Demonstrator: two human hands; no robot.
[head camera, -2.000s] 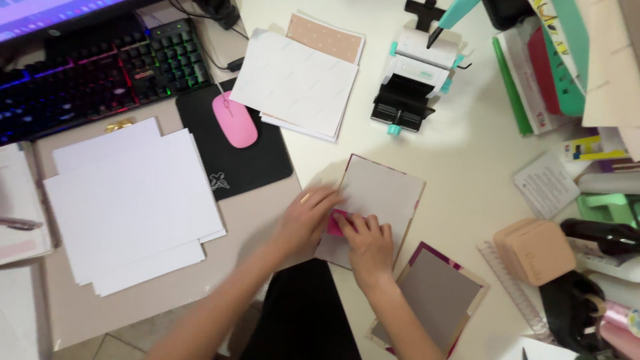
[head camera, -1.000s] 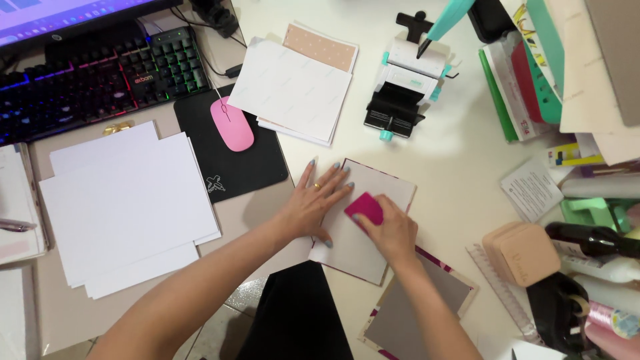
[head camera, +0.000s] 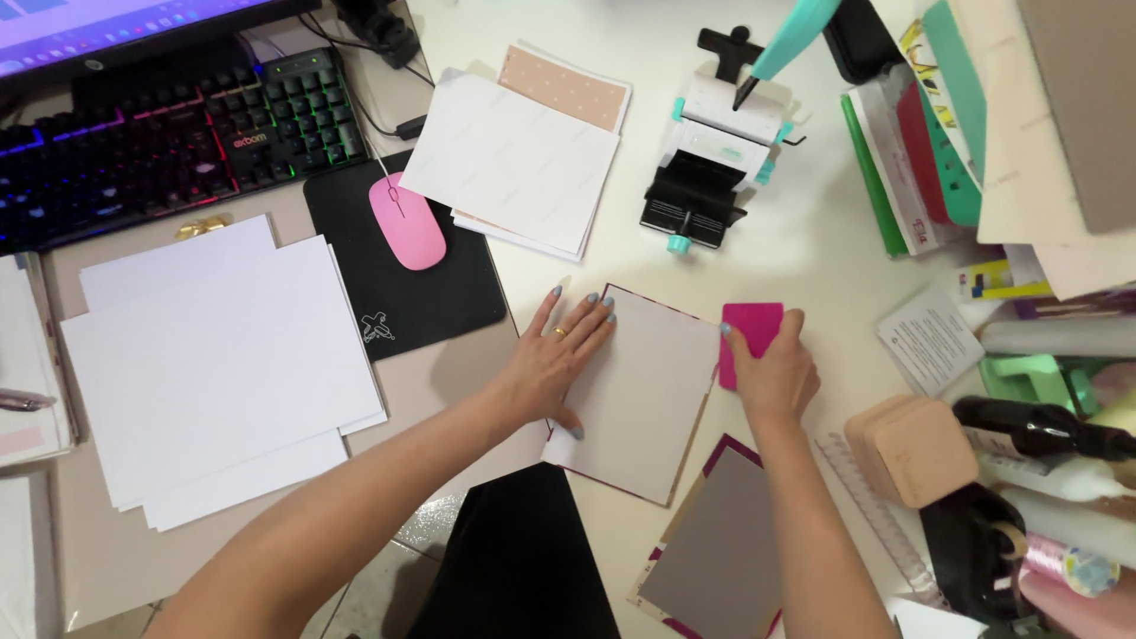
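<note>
A cover board lined with pale paper (head camera: 648, 390) lies flat near the table's front edge, with a narrow dark patterned border. My left hand (head camera: 555, 359) rests on its left side, fingers spread, holding nothing. Just past the board's right edge, my right hand (head camera: 777, 368) holds a flat magenta plastic card (head camera: 750, 333) between thumb and fingers. A second board with a grey centre and a maroon and cream border (head camera: 710, 541) lies below, partly hidden under my right forearm.
White sheets (head camera: 222, 373) are stacked at left, beside a black mouse pad (head camera: 461, 302) with a pink mouse (head camera: 408, 222). More paper (head camera: 524, 160) and a black and teal device (head camera: 710, 151) stand behind. Beige square cases (head camera: 914, 448), a clear ruler (head camera: 879, 515) and bottles crowd the right.
My right hand has moved right with the magenta card, from over the lined board to beyond its right edge. My left hand stays on the board's left part, fingers spread as a second ago.
</note>
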